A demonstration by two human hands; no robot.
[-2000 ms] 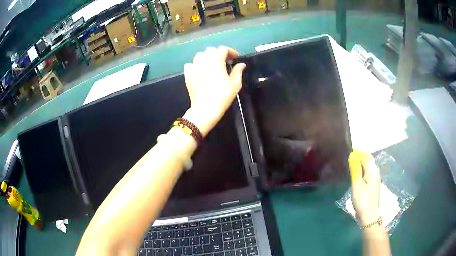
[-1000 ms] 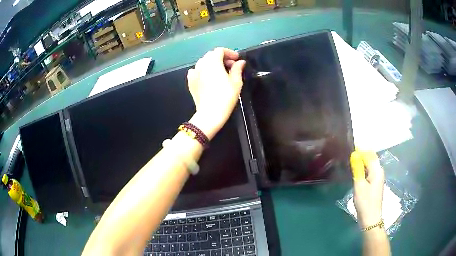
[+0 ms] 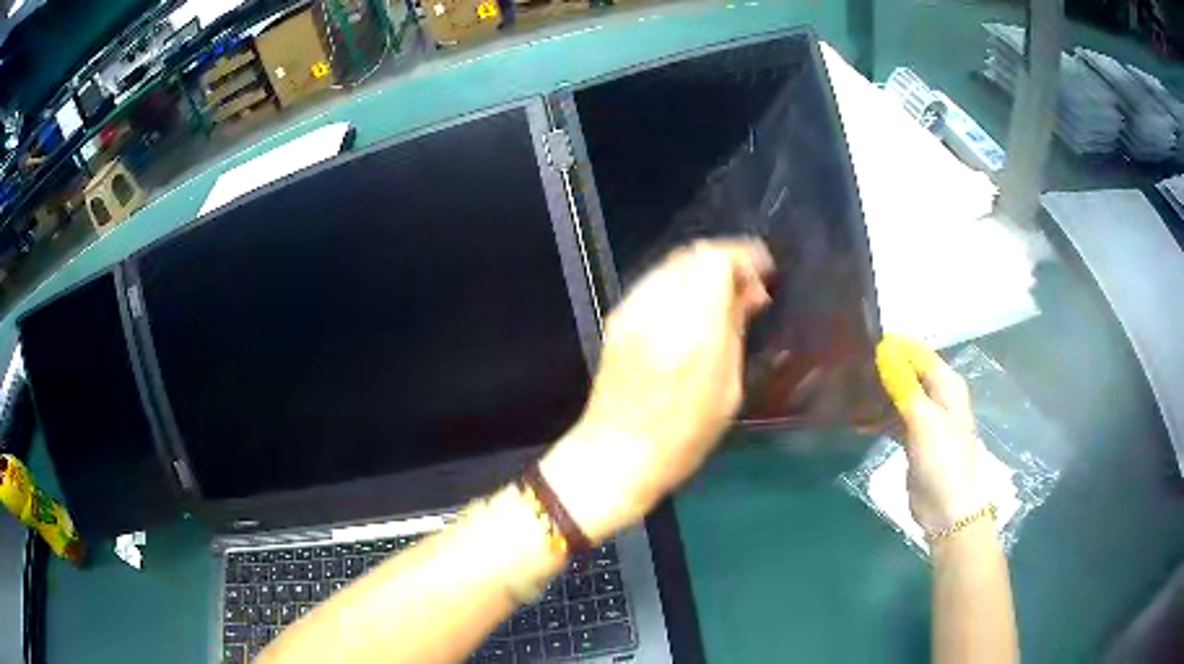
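Note:
The three-screen laptop stands open, with its keyboard deck (image 3: pixel 299 584) at the bottom and its main screen (image 3: pixel 364 311) above. My left hand (image 3: pixel 688 337) is in front of the right side screen (image 3: pixel 662 156), fingertips pinched and blurred. It seems to hold a loose corner of a thin clear film (image 3: pixel 805 195), whose creased edge runs diagonally over that screen. My right hand (image 3: pixel 941 435), with yellow finger cots, grips the screen's lower right corner. The left side screen (image 3: pixel 85 389) is folded out.
A yellow-labelled bottle (image 3: pixel 39 512) and a crumpled white wipe (image 3: pixel 130 549) lie at the left. White sheets (image 3: pixel 935 260) are behind the right side screen. A clear bag with a white item (image 3: pixel 889 486) lies beside my right hand. A white flat piece (image 3: pixel 279 169) is behind the laptop.
My left hand has moved from the side screen's upper left corner down and right across it, and a diagonal film edge now shows. My right hand still holds the lower right corner.

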